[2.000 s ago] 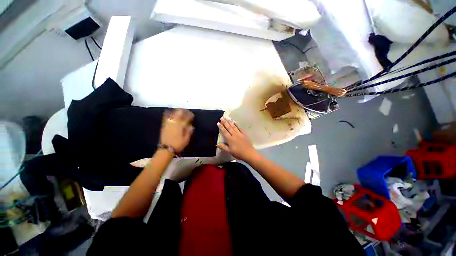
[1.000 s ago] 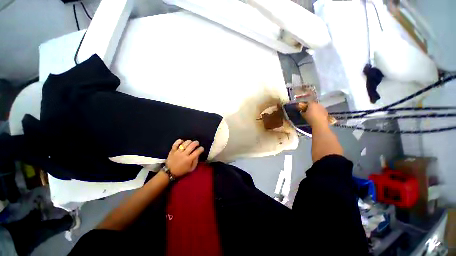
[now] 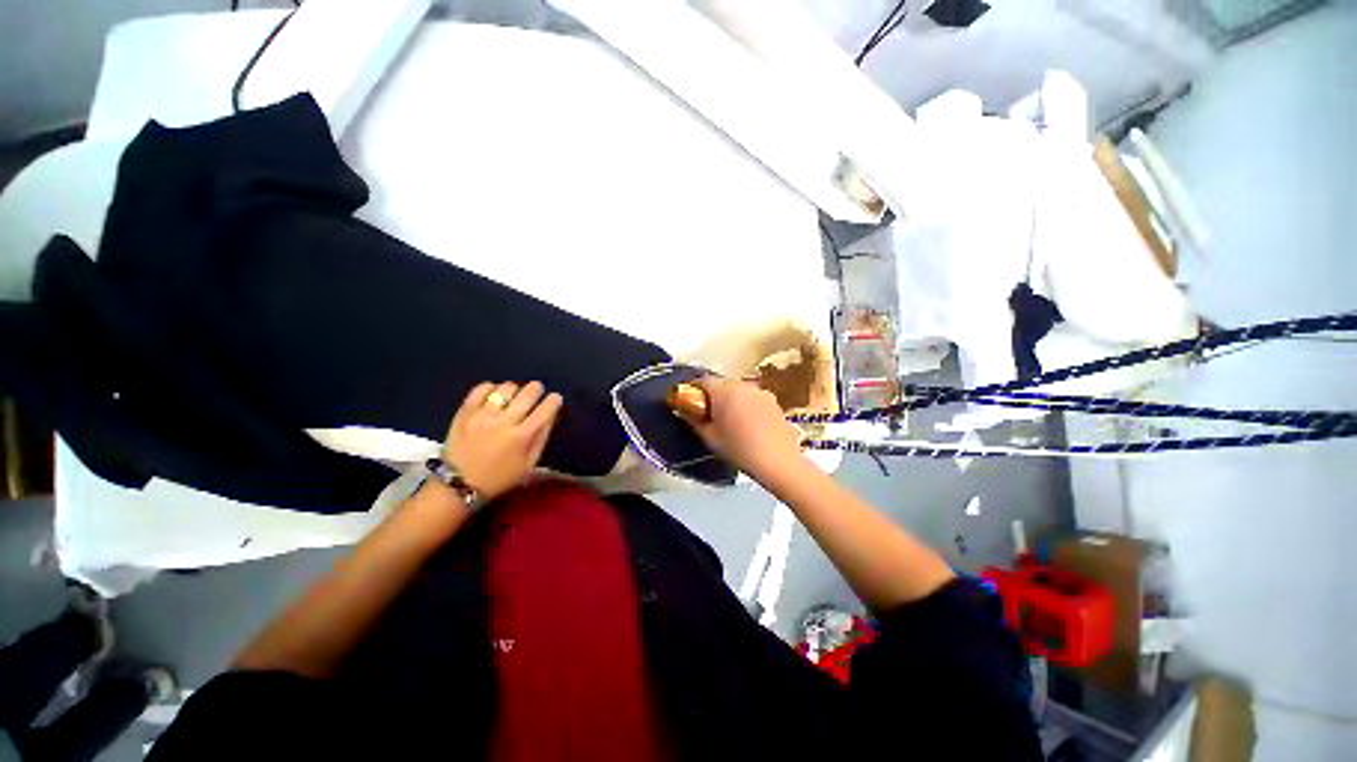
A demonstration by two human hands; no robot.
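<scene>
A black garment piece [image 3: 432, 320] lies across the white padded ironing surface, with a narrow pale strip showing along its near edge. My right hand [image 3: 737, 424] grips the wooden handle of the steam iron [image 3: 652, 417]. The iron's pointed tip is over the right end of the black cloth; its soleplate is hidden underneath. My left hand [image 3: 503, 435] lies on the cloth's near edge, fingers bent and resting on it, left of the iron. Whether it pinches the cloth cannot be told.
The iron rest [image 3: 868, 357] is beyond the scorched right end of the ironing table [image 3: 595, 164]. Striped cords [image 3: 1131, 420] run right from the iron. White padded arms [image 3: 744, 104] stand behind. A red crate [image 3: 1060, 610] is on the floor at lower right.
My right hand has taken hold of the iron and brought it left from its rest onto the cloth's right end. My left hand has moved to the cloth's near edge. The view has shifted.
</scene>
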